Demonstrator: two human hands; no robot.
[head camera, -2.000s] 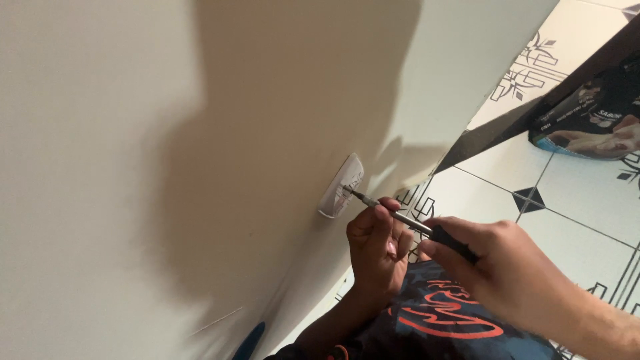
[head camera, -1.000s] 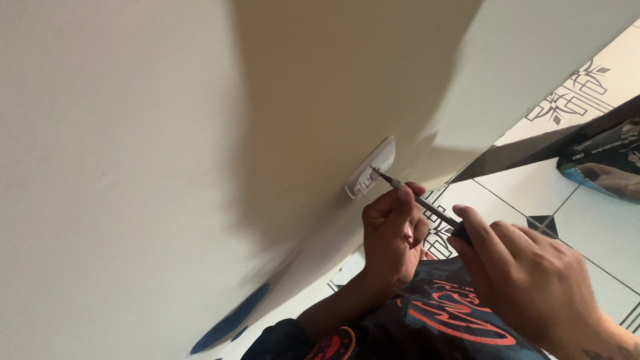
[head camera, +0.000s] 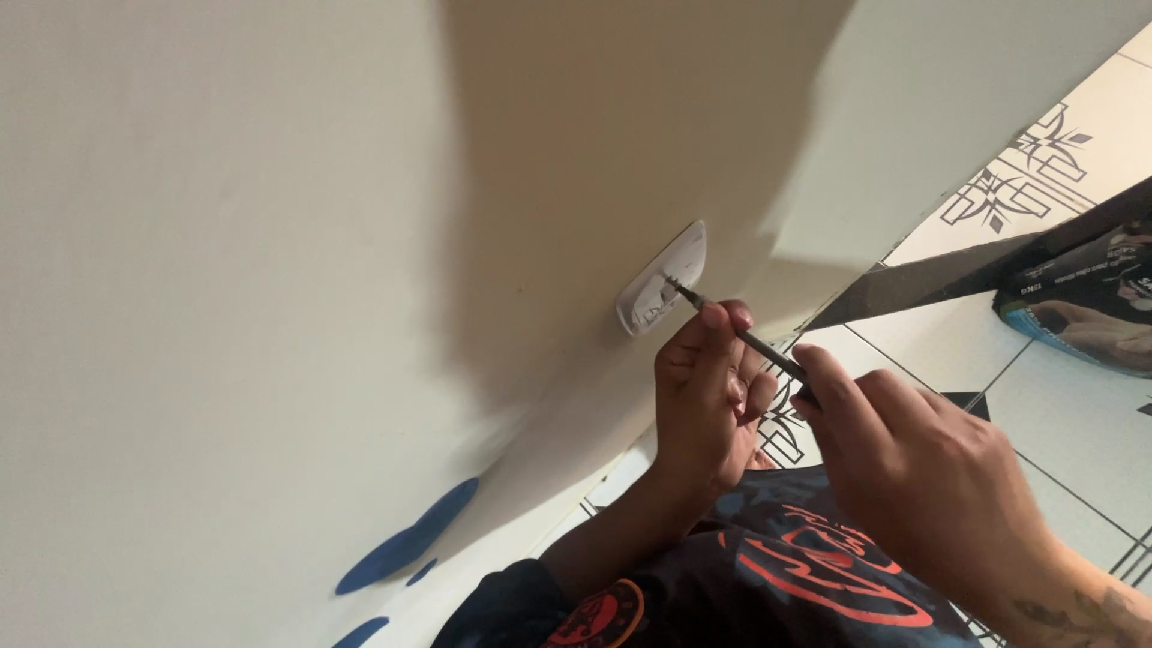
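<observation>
A white wall outlet or switch plate is set in the pale wall, tilted in view. The tip of a thin screwdriver meets the middle of the plate; whether it sits in a screw cannot be told. My left hand pinches the front of the shaft between thumb and fingertips, close to the plate. Behind it, my right hand grips the handle, most of which is hidden in the fingers.
Tiled floor with dark patterns lies beyond the wall's edge at the right. A dark bag with printing rests there beside a dark strip. Blue shapes mark the wall at lower left. A dark shirt with red lettering is below my hands.
The view has shifted, bringing more of the blue wall shapes into sight. Both hands stay on the screwdriver, its tip still at the plate.
</observation>
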